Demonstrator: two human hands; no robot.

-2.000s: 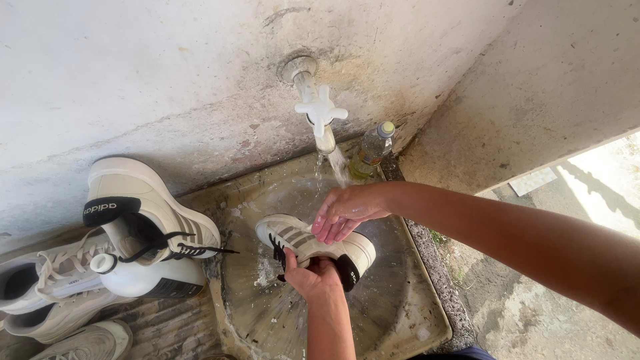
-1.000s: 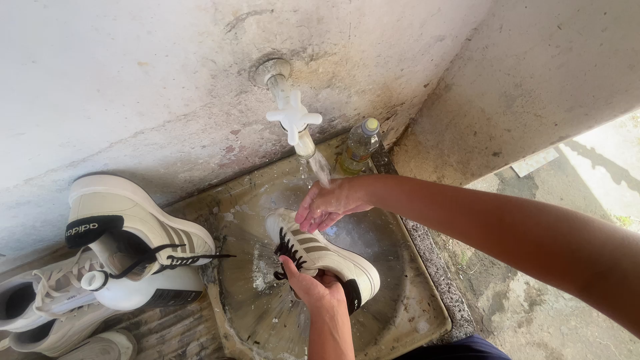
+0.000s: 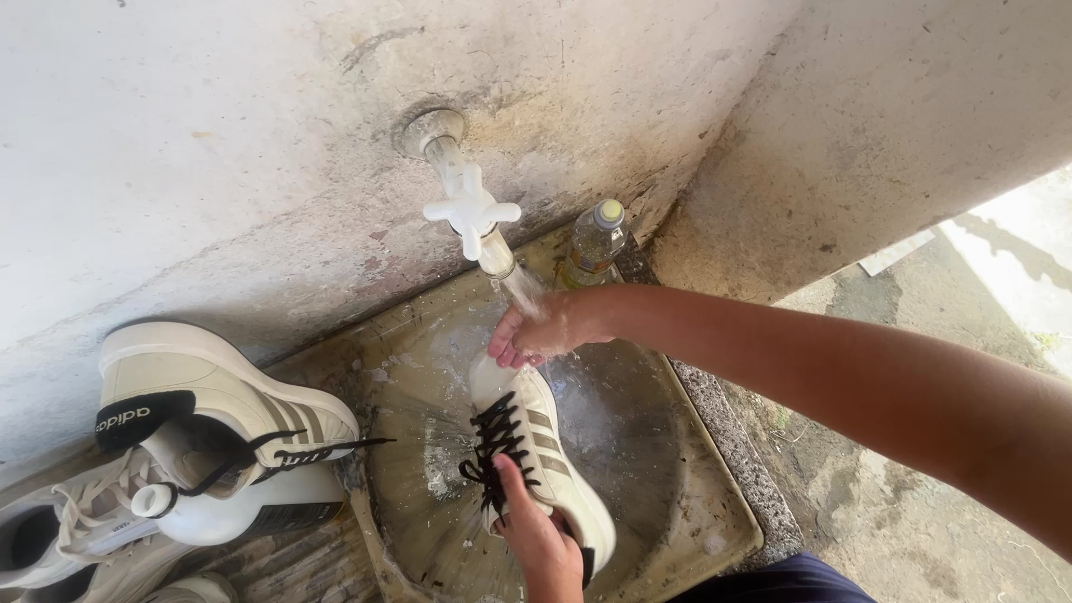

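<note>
My left hand [image 3: 544,532] grips a white Adidas sneaker [image 3: 548,427] by its heel opening, thumb on the black laces, over a stained sink basin [image 3: 729,502]. The sneaker's toe points up toward the tap, and its stripes face right. Water from the white plastic tap [image 3: 473,209] pours onto my right hand [image 3: 544,331], which is cupped beside the toe with fingers curled; it holds no object that I can see. Whether its fingertips touch the toe is unclear.
A matching sneaker [image 3: 218,394] leans on a white plastic bottle [image 3: 243,511] at left, near other light shoes [image 3: 84,519] on a ribbed washboard [image 3: 293,561]. A clear bottle with yellowish liquid [image 3: 595,243] stands at the basin's back corner, close to my right wrist. A rough wall [image 3: 251,167] rises behind.
The held sneaker has turned from lying slantwise, toe to upper left, to a steeper pose with its toe near the tap. My right hand has moved from its side into the water stream.
</note>
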